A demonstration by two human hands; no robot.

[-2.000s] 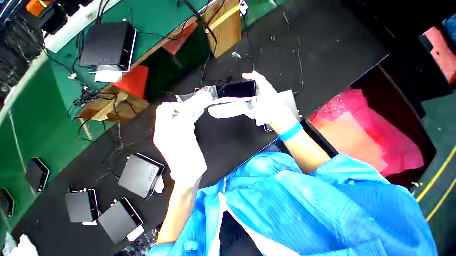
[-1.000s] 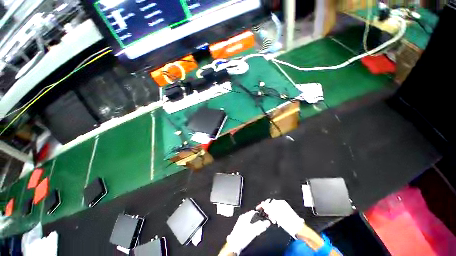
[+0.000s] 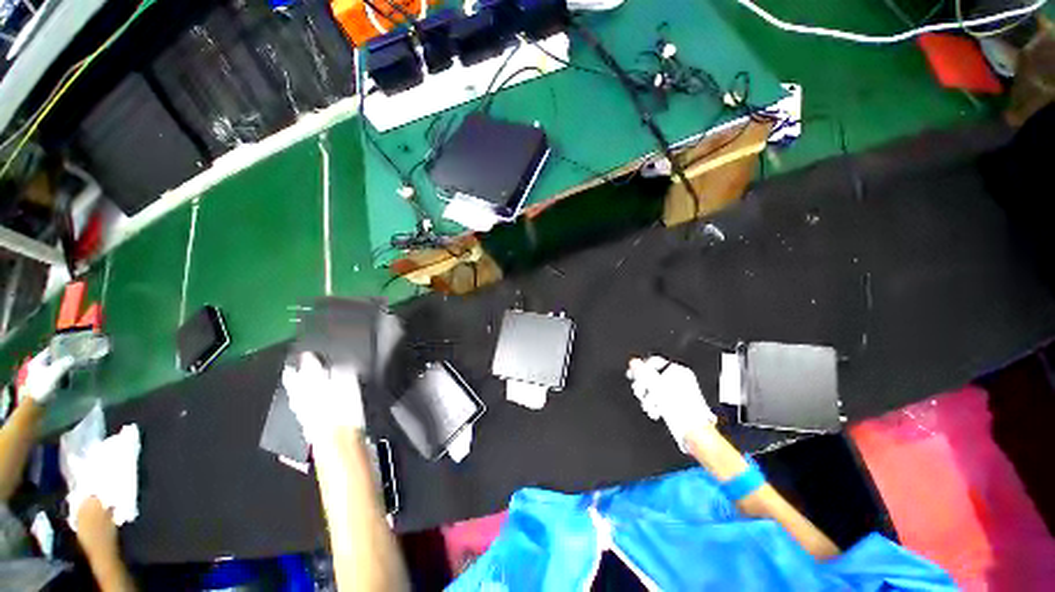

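My left hand (image 3: 324,396), in a white glove, is at the near edge of a motion-blurred black box (image 3: 345,333) and grips it above other boxes at the left of the black bench. My right hand (image 3: 673,399), gloved with a blue wristband, is over the bench with its fingers curled. Whether it holds something small cannot be told. A square box (image 3: 535,348) with a white label lies between my hands. A tilted box (image 3: 437,409) lies right of my left hand. Another box (image 3: 791,386) with a white label lies right of my right hand.
A green-topped stand (image 3: 602,127) across the bench bears a black unit (image 3: 491,162), tangled leads and a power strip (image 3: 463,83). A black box (image 3: 204,338) lies on the green belt. Another person's gloved hands are at far left. A pink-red liner (image 3: 949,486) is at right.
My hands have moved apart. My left hand has gone left to a box, which is now raised and blurred. My right hand has moved slightly right. Another person's hands have appeared at far left.
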